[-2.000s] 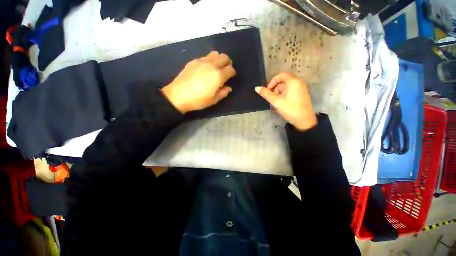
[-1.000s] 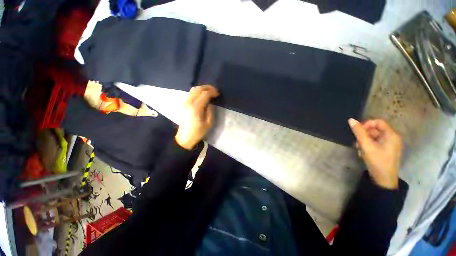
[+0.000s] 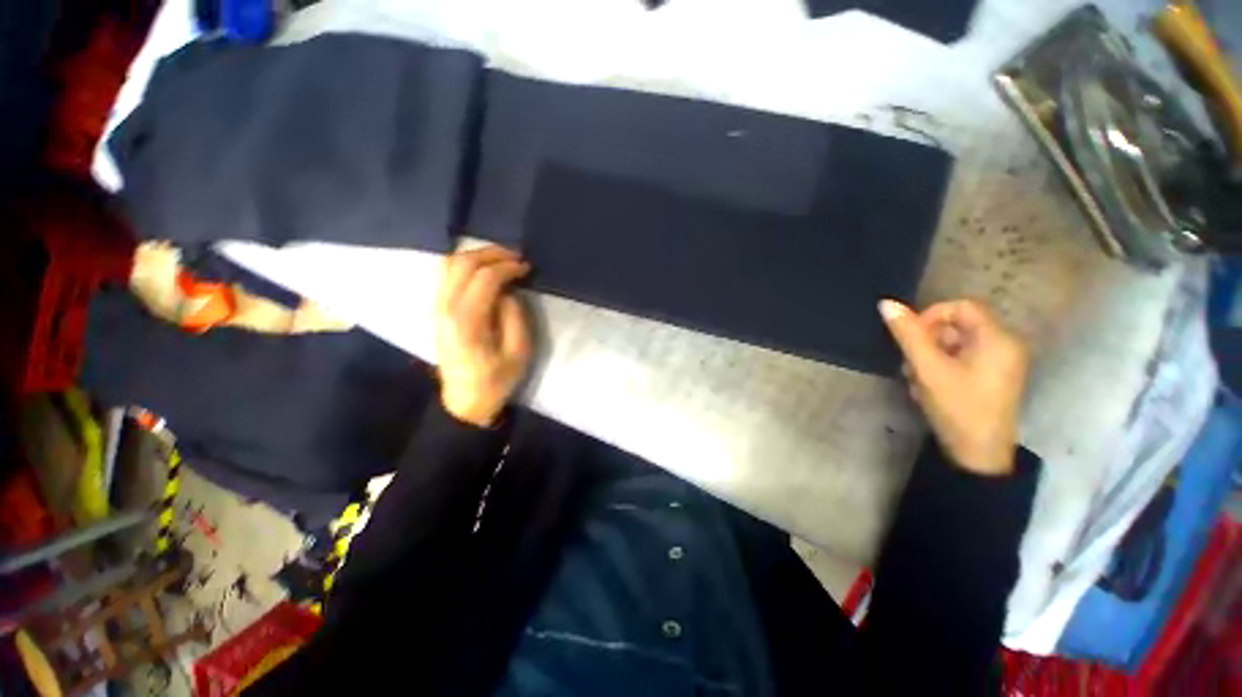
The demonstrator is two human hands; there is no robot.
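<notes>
A long black cloth piece (image 3: 613,204) lies flat across the table. A darker rectangle with straight edges (image 3: 708,266) shows at its right part, and a fold crosses it left of the middle. My left hand (image 3: 485,334) is at the near edge of the cloth by that fold, its fingertips on the edge. My right hand (image 3: 964,381) is at the near right corner, thumb and forefinger together at the cloth edge. Whether either hand grips the cloth cannot be made out for certain.
The whitish table cover (image 3: 736,443) is worn grey near me. A silver iron (image 3: 1124,143) stands at the far right. Dark cloth (image 3: 259,395) hangs at the near left by an orange item (image 3: 207,306). Red crates and a blue surface (image 3: 1158,586) flank the table.
My left hand has moved from the middle of the cloth to its near edge, further left. My right hand stays at the right corner. The camera view has turned and shifted.
</notes>
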